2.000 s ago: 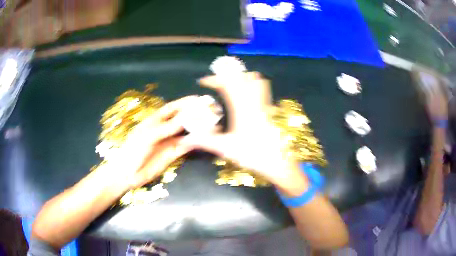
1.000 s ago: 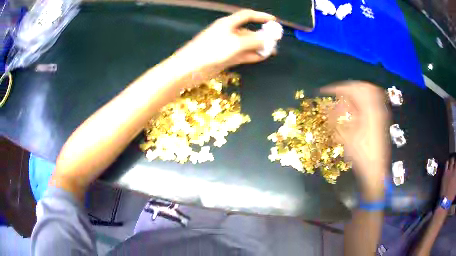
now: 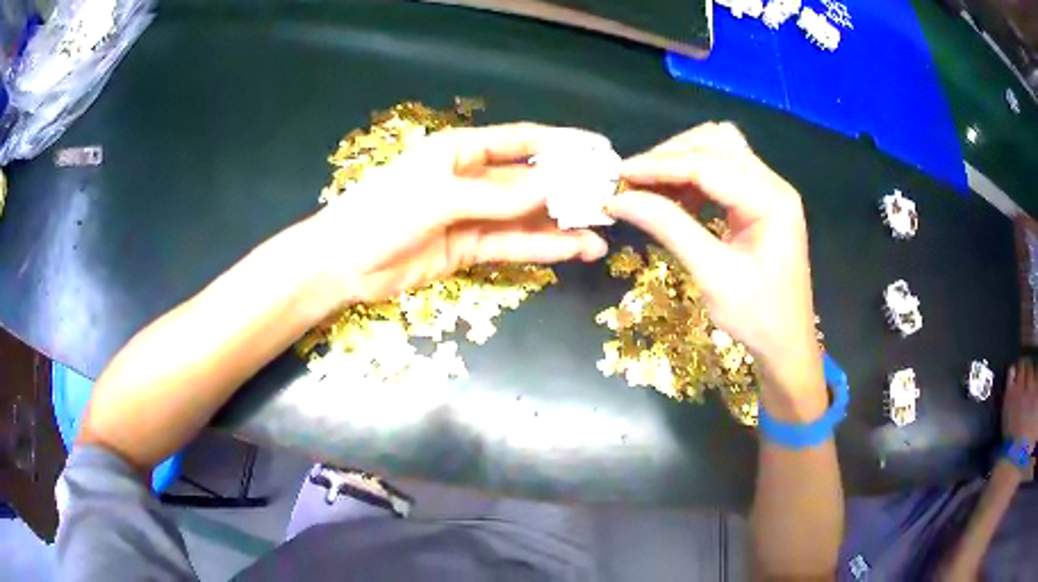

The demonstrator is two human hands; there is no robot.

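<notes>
My left hand (image 3: pixel 455 210) holds a white plastic housing (image 3: pixel 577 180) between thumb and fingers above the bench. My right hand (image 3: pixel 728 216) is at the housing's right side, thumb and index finger pinched together at its edge; a small gold bit, likely a brass terminal (image 3: pixel 619 191), shows at the fingertips. The left terminal pile (image 3: pixel 393 341) lies under my left hand and forearm, partly hidden. The right terminal pile (image 3: pixel 660 330) lies below and partly behind my right hand.
Several white housings (image 3: pixel 901 307) stand at the right on the dark green bench (image 3: pixel 228 102). More lie on the blue sheet (image 3: pixel 831 91) at upper right. A clear plastic bag (image 3: pixel 68 68) is at upper left. Another person's hand (image 3: pixel 1021 398) is at the right edge.
My left hand has come down and nearer with the housing, now over the left pile. My right hand has moved from the right pile up and left to the housing. Another housing shows on the blue sheet.
</notes>
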